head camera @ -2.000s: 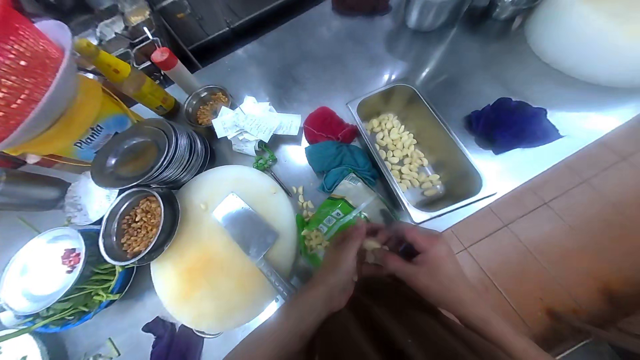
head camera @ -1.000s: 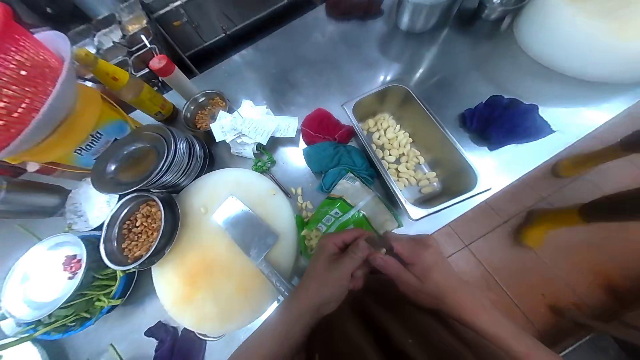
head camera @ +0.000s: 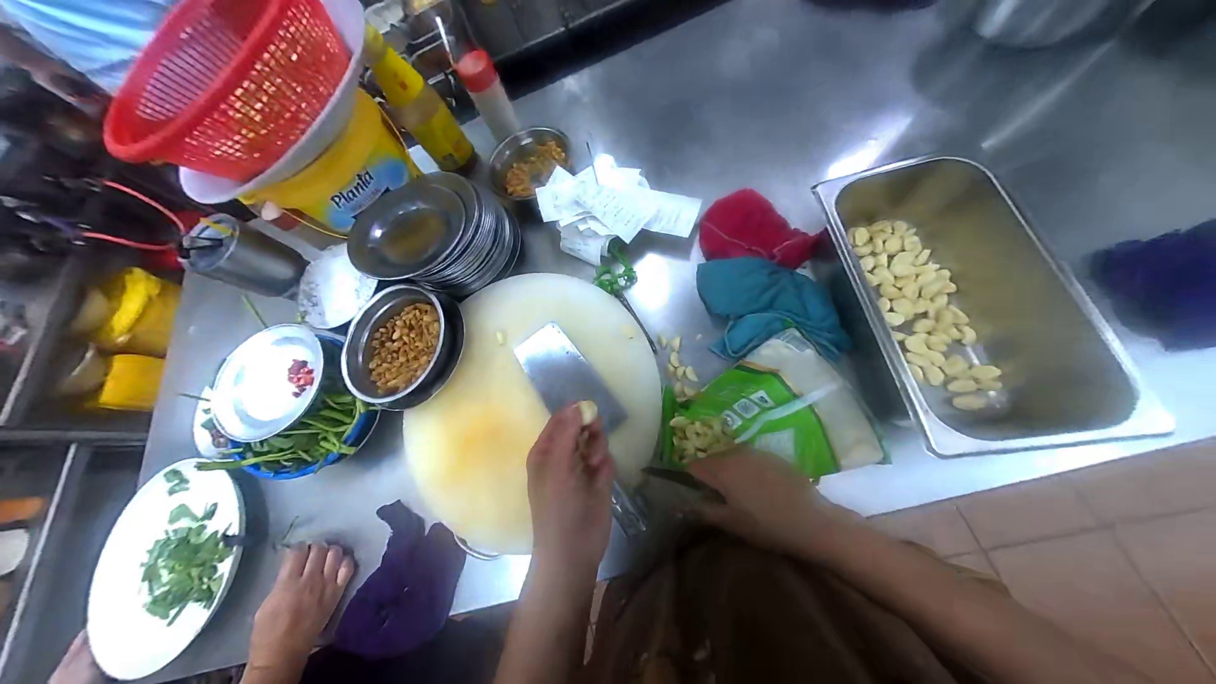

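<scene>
My left hand [head camera: 572, 467] is raised over the lower right of the round white cutting board [head camera: 475, 456], with a pale peeled garlic clove [head camera: 588, 412] pinched in its fingertips. Beneath it a cleaver [head camera: 570, 380] lies flat on the board. My right hand [head camera: 750, 494] grips a small dark-bladed knife [head camera: 679, 478], just below an opened green plastic bag [head camera: 769, 418] with garlic cloves [head camera: 698, 437] at its mouth. Farther right, a deep steel pan [head camera: 1054, 351] holds many peeled cloves [head camera: 917, 294]. The knife's handle is hidden in my fist.
Teal [head camera: 774, 304] and red [head camera: 755, 228] cloths lie left of the pan. Paper slips [head camera: 617, 204], stacked metal plates [head camera: 418, 228] and a bowl of brown bits [head camera: 404, 349] stand behind the board. Another person's hand [head camera: 299, 603] rests near a white plate of leaves [head camera: 223, 560].
My hands were together by the green bag; now they are apart, the left over the board with a clove. Another person's hands and a plate of leaves have come into view, which has shifted left.
</scene>
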